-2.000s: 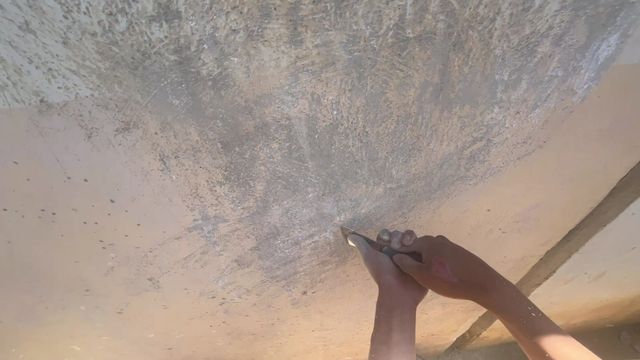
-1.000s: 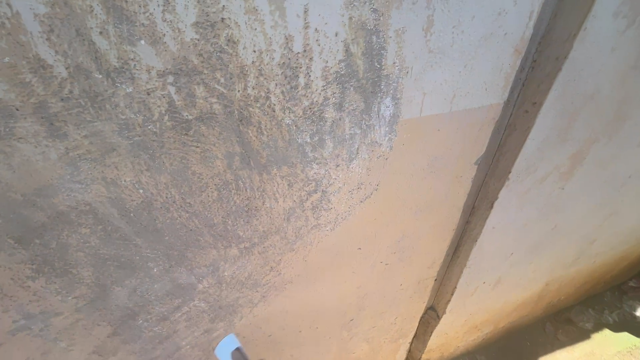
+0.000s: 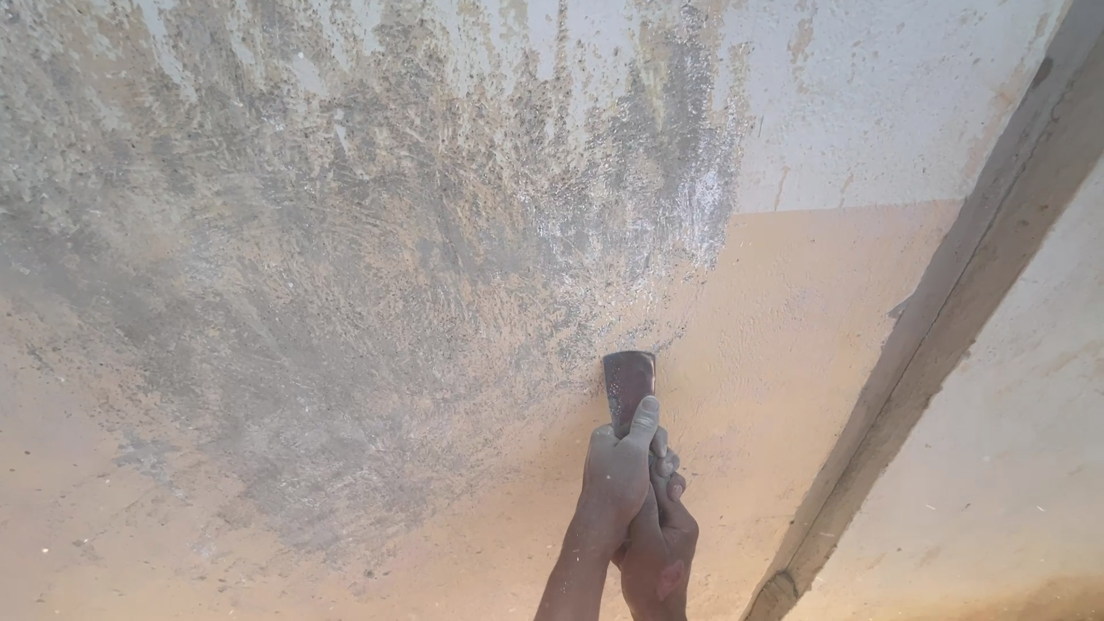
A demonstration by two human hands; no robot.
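A metal scraper [image 3: 630, 384] with a broad flat blade lies against the painted wall [image 3: 776, 371], its edge at the lower right rim of a scraped grey patch [image 3: 345, 328]. Around its neck and handle is my left hand [image 3: 617, 474], dusty, with the thumb laid up along the blade. My right hand [image 3: 660, 543] grips the handle just below and to the right, partly hidden behind the left one. Most of the handle is covered by the fingers. Fine dust or chips float near both hands.
A raised concrete strip [image 3: 940, 328] runs diagonally down the right side, with more painted wall [image 3: 1018, 431] beyond it. White paint [image 3: 845, 112] covers the wall's upper part, above the peach-coloured band.
Both hands and the scraper are in full view again; one second ago only what looks like the blade's tip showed at the bottom edge. The view has shifted right since two seconds ago.
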